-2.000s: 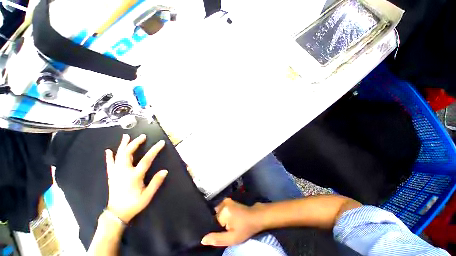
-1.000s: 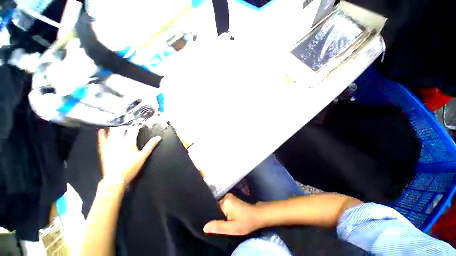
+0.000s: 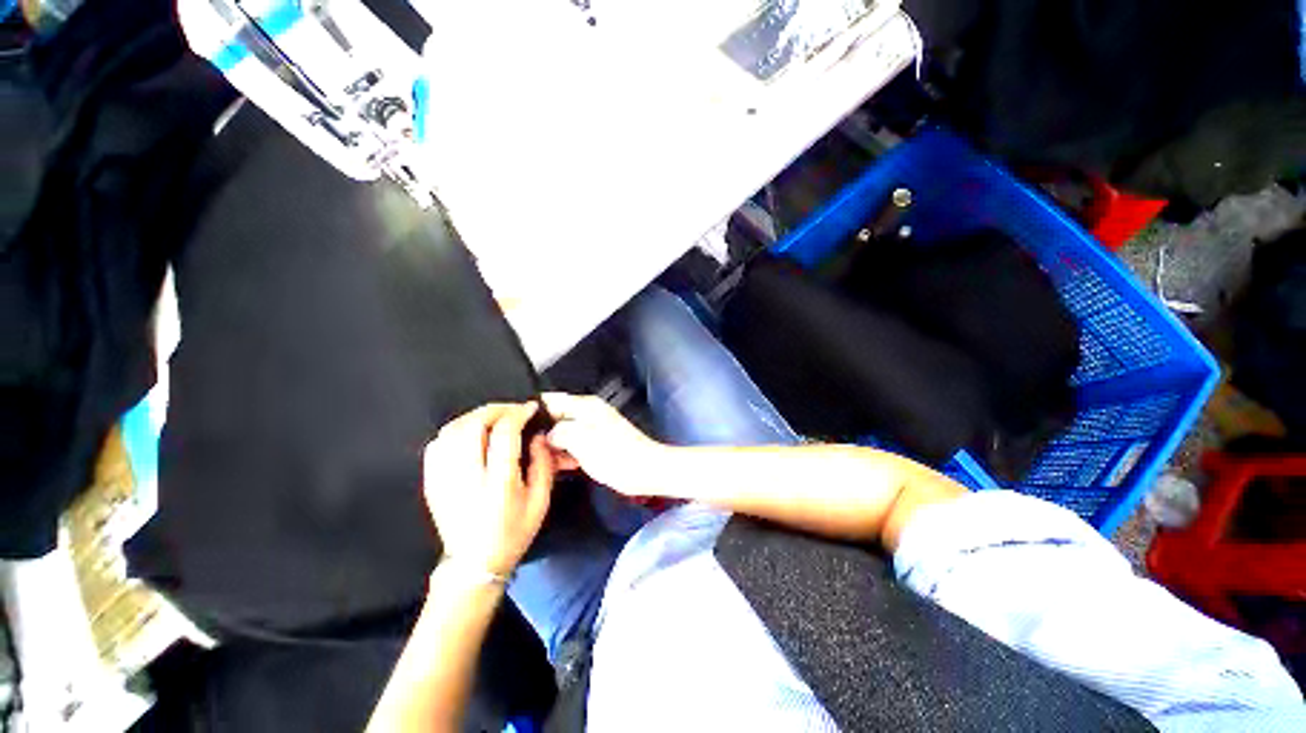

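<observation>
A black garment panel lies from the machine's needle area down over the front of the table toward my lap. My left hand and my right hand meet at the panel's right edge, fingertips pinching the cloth together. The exact bit between the fingers is hidden. The sewing machine head, white with blue stripes, is at the upper left, with its presser foot at the top of the panel.
A blue plastic crate with black pieces stands at the right. The white table top has a clear-wrapped box at its top. More black cloth hangs at the far left. A red stool is at the lower right.
The view has tilted down and right. My left hand has left the cloth by the needle and come down beside my right hand at the panel's edge. More of the panel shows spread out.
</observation>
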